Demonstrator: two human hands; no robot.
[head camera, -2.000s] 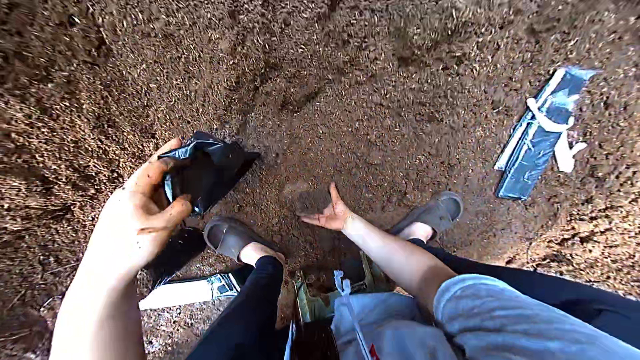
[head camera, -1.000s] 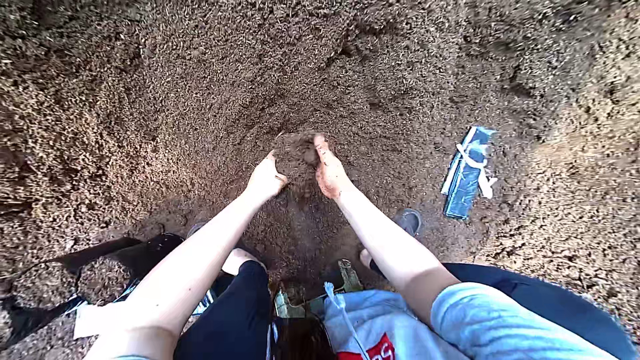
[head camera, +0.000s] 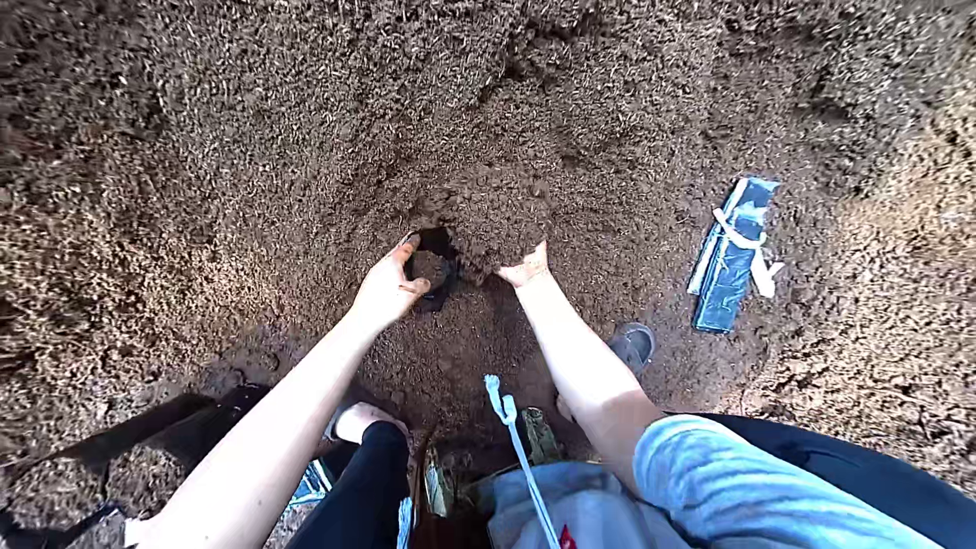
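Observation:
My left hand (head camera: 390, 284) grips the rim of a black plastic bag (head camera: 433, 299) with dark soil inside it, near the middle of the view. Just right of the bag is my right hand (head camera: 526, 267), its thumb and fingers spread against a mound of brown, fibrous soil (head camera: 496, 213). Part of that hand is hidden by the soil, so whether it holds a clump cannot be told. The bag's opening faces the mound.
A tied bundle of dark plastic (head camera: 728, 267) with a pale strap lies on the ground at right. Soil-filled black bags (head camera: 164, 435) stand at lower left. My shoe (head camera: 633, 347) is planted below the right forearm. A drawstring (head camera: 522, 450) hangs from my clothing.
A second ago both hands were together around soil. Now my left hand is at a black bag, with my right hand at the soil beside it.

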